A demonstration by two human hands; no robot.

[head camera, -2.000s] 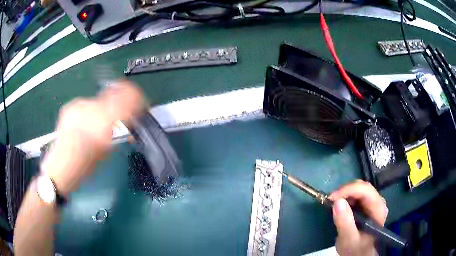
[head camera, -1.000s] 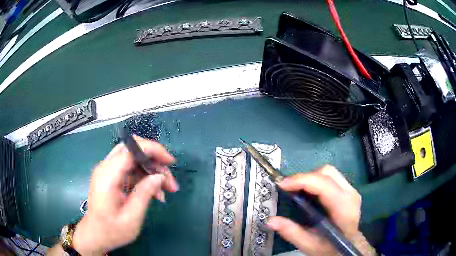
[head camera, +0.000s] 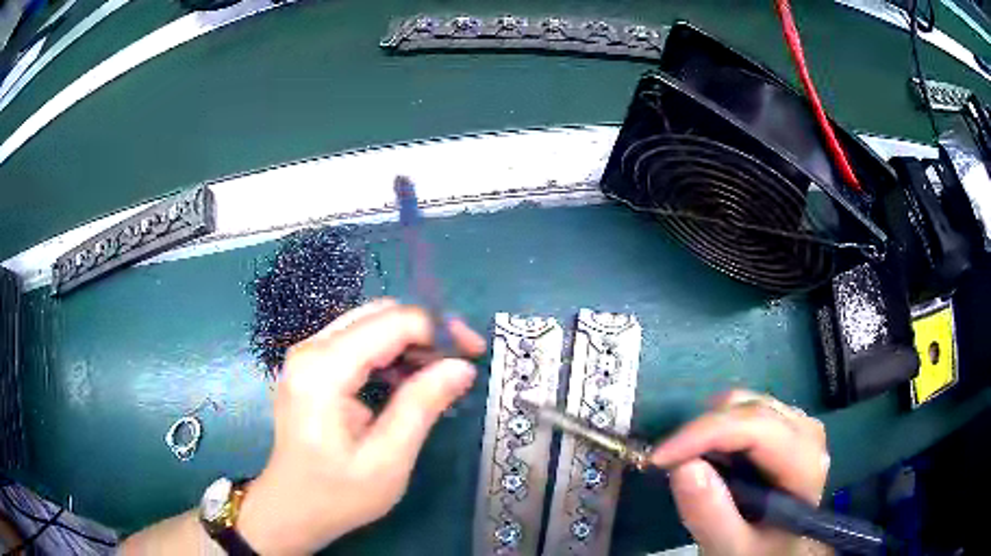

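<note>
Two grey fixture strips lie side by side in front of me, the left strip (head camera: 499, 456) and the right strip (head camera: 606, 369), with shiny round workpieces in their nests. My right hand (head camera: 750, 467) holds a soldering iron (head camera: 592, 433) with a black handle; its tip is over the upper part of the left strip. Whether it touches is unclear. My left hand (head camera: 364, 407) is just left of the left strip, holding blurred tweezers (head camera: 415, 244) that point up and away. A dark pile of small components (head camera: 310, 282) lies behind my left hand.
A black fan (head camera: 728, 206) stands behind right, with a red cable (head camera: 817, 98) over it. A tray with silvery contents (head camera: 861, 315) and a yellow sponge (head camera: 933, 353) are far right. Other strips lie at the back (head camera: 522, 35) and left (head camera: 136, 239). A silver ring (head camera: 184, 437) lies lower left.
A second strip has come beside the first since the earliest frame. My left hand has moved right, close to the strips. The iron's tip has moved from the right strip to the left one.
</note>
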